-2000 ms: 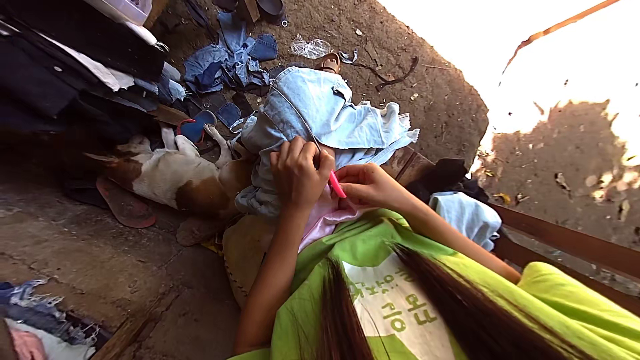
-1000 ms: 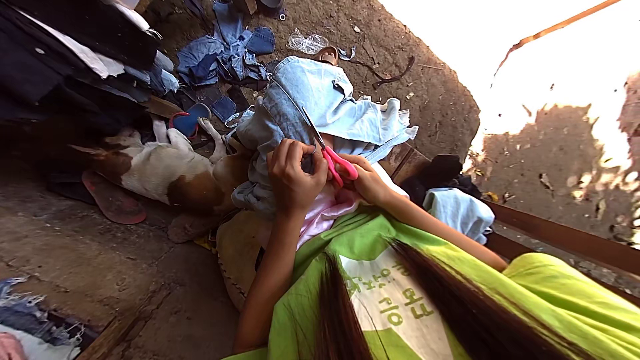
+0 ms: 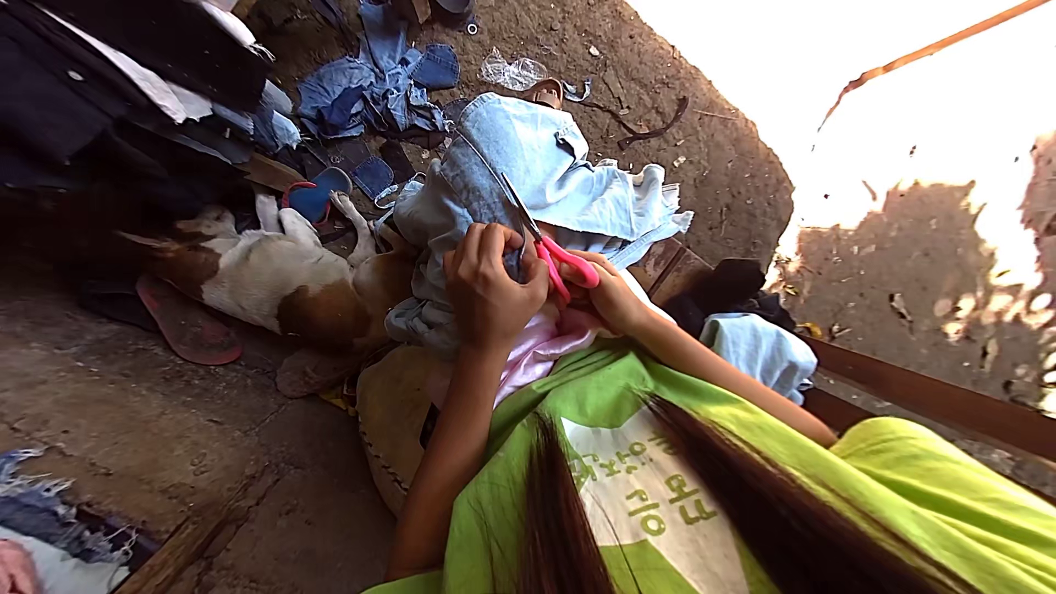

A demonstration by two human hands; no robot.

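Light blue denim cloth (image 3: 528, 148) with frayed edges lies over my lap. My left hand (image 3: 493, 285) pinches a part of the denim between thumb and fingers, just left of the scissors. In my right hand (image 3: 606, 289) are scissors with pink handles (image 3: 568, 266), fingers at the loops. Their blades point up and away, over the denim, and look slightly apart. Pink cloth (image 3: 549, 342) shows below both hands, against my green shirt.
A brown and white dog (image 3: 272, 276) lies at my left, beside a worn sandal (image 3: 188, 322). Blue denim scraps (image 3: 371, 82) lie on the ground ahead. Dark clothes (image 3: 66, 99) are heaped at upper left. Light blue cloth (image 3: 763, 351) lies at right, near a brown rail (image 3: 924, 388).
The scissors have turned so that their handles and blades show more plainly than two seconds ago. Both hands stay close together over the denim.
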